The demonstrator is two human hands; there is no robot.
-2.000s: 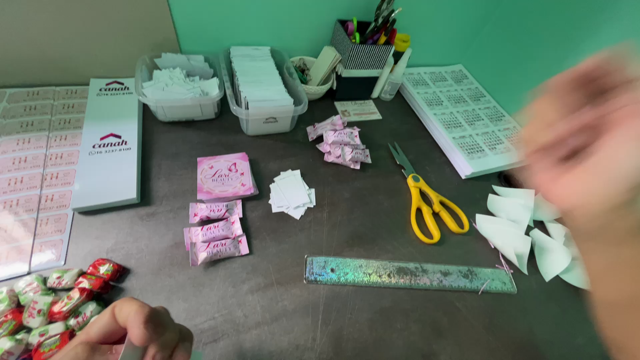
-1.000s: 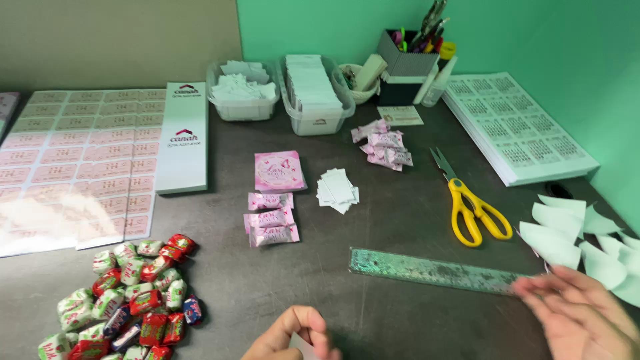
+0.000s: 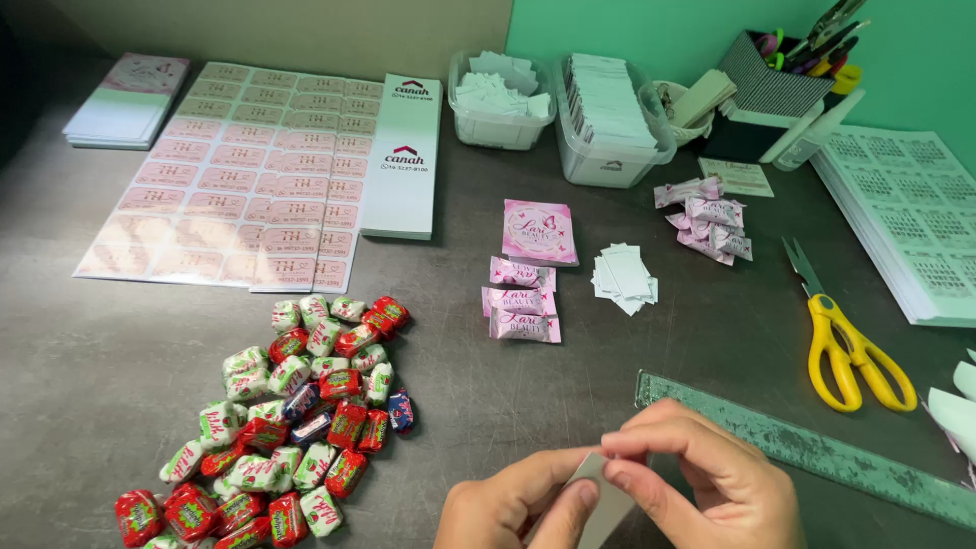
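Near the bottom edge, my left hand (image 3: 526,496) pinches a small white paper card (image 3: 606,507) between thumb and fingers. My right hand (image 3: 698,473) touches the card's upper corner with thumb and index fingertips; whether it grips the card is hard to see. A greenish clear ruler (image 3: 801,450) lies beside and partly behind my right hand. Yellow-handled scissors (image 3: 846,343) rest above the ruler, blades slightly apart. Ahead of my hands are several pink-wrapped candies (image 3: 524,324), a stack of pink square cards (image 3: 538,231) and a loose pile of small white paper pieces (image 3: 627,276).
Wrapped candies (image 3: 305,412) are heaped at left. Behind lie printed sticker sheets (image 3: 221,179), long printed cards (image 3: 396,198), two plastic tubs of paper (image 3: 499,126), a pen holder (image 3: 785,76) and more pink-wrapped candies (image 3: 709,221). At right are calendar sheets (image 3: 907,213) and curved white paper pieces (image 3: 953,412).
My right hand has come from the ruler's right end to the card at my left hand. Earlier it was raised at the right. The view has swung left.
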